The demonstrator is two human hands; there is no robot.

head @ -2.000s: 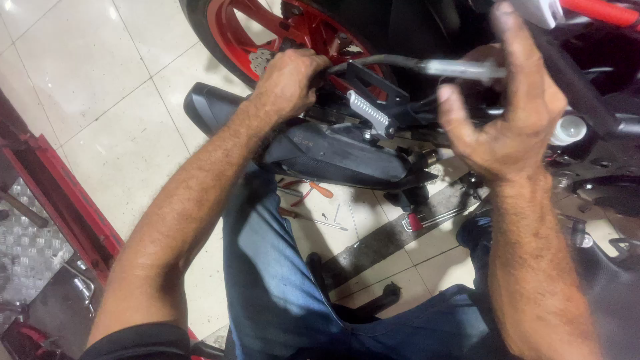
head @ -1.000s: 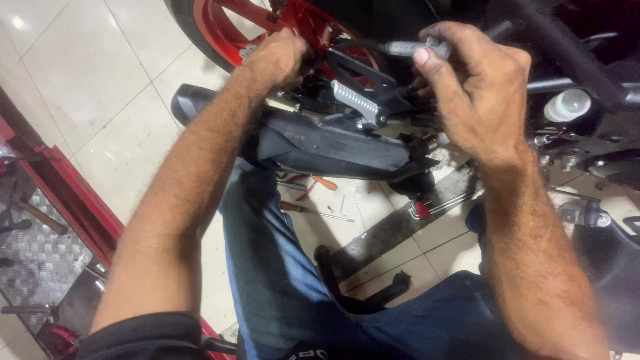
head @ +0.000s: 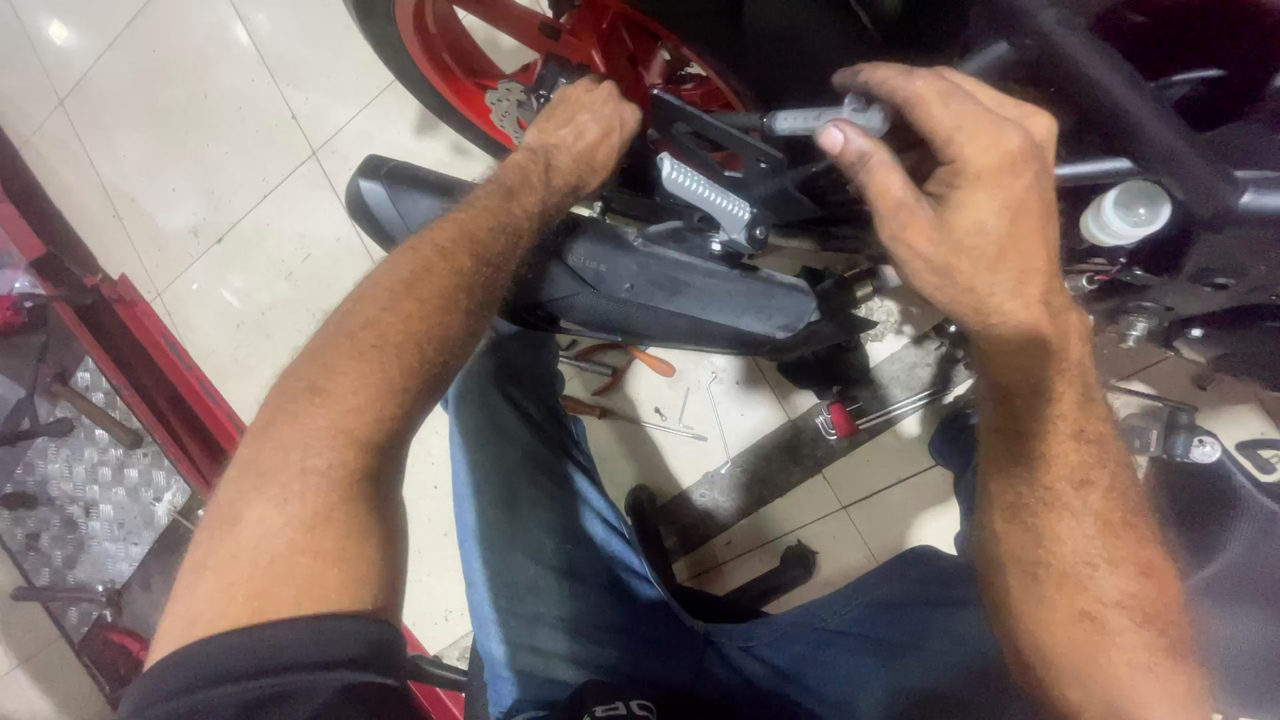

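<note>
My left hand (head: 585, 135) is curled at the red rear wheel (head: 440, 60) of a motorcycle, beside the brake disc (head: 508, 110) and a dark part that looks like the caliper. Its fingertips are hidden, so what it grips cannot be told. My right hand (head: 965, 180) holds the flanged end of a clear plastic syringe (head: 800, 121) between thumb and fingers. The syringe lies level, with a dark end pointing left toward the wheel. Below it are the ribbed metal footpeg (head: 705, 195) and the black exhaust muffler (head: 680, 290). A white-capped reservoir (head: 1125, 213) sits right of my right hand.
On the tiled floor lie orange-handled pliers (head: 650, 362), a screwdriver (head: 640, 420), a thin metal rod (head: 715, 420) and a red holder of hex keys (head: 840, 420). A red metal frame (head: 150, 350) with a patterned metal plate (head: 110, 480) stands left. A dark stand leg (head: 785, 570) is between my legs.
My right hand, spread beside the syringe two seconds ago, has closed on its end. My left hand has stayed at the wheel.
</note>
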